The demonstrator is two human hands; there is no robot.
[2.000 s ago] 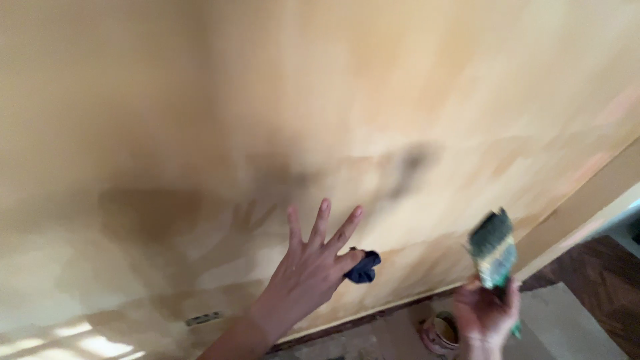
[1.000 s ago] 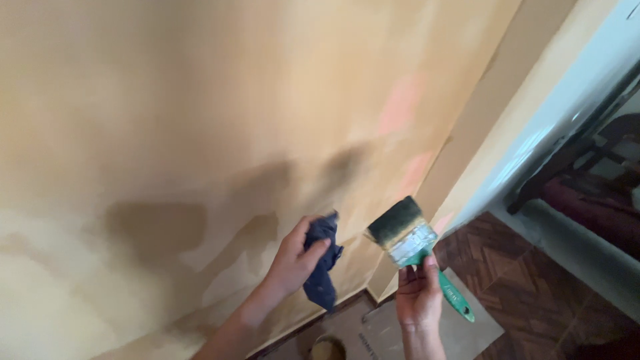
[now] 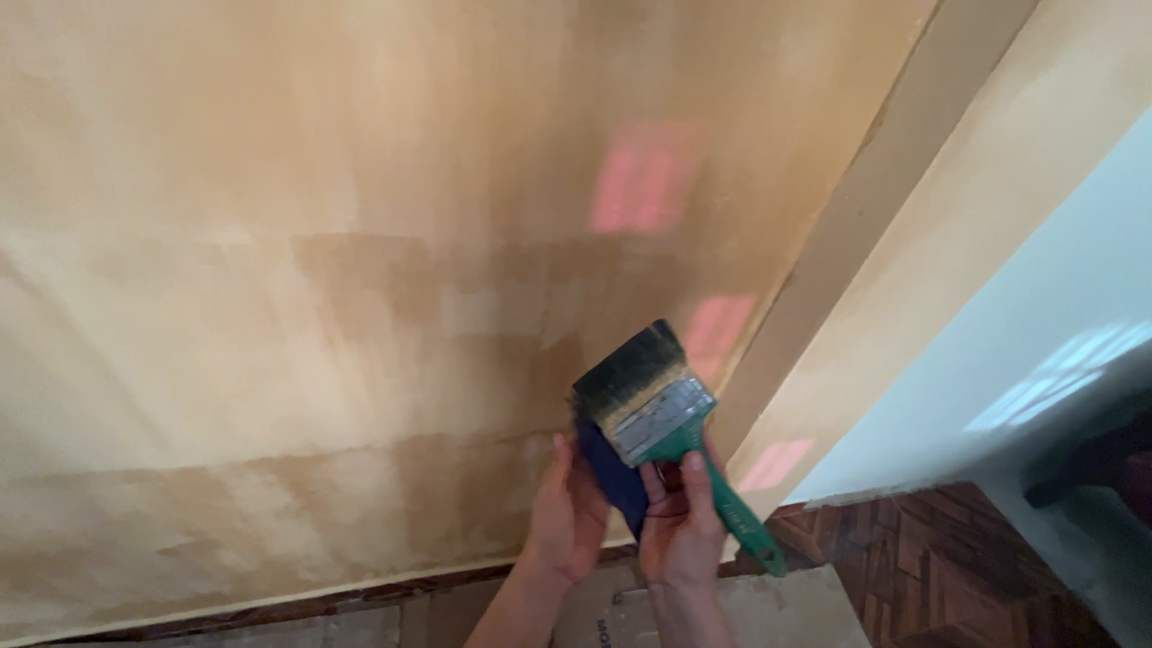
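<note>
My right hand (image 3: 684,531) grips a wide flat paintbrush (image 3: 666,418) by its green handle, dark bristles pointing up and left. Paint marks its metal ferrule. Behind the brush, my left hand (image 3: 569,517) holds a dark blue cloth (image 3: 612,477) against the bristle side; its fingers are partly hidden by cloth and brush. Both hands are close together in front of a wall (image 3: 360,360) with patchy tan and cream paint.
A tan corner strip (image 3: 864,216) runs down the wall's right side, beside a pale blue wall (image 3: 1017,333). Cardboard (image 3: 783,612) lies along the wall's foot on a dark wood parquet floor (image 3: 936,558). A dark object (image 3: 1098,459) stands at the far right.
My hands, apart in the earlier frames, have come together, bringing the cloth and brush close to each other. The view has shifted right along the wall.
</note>
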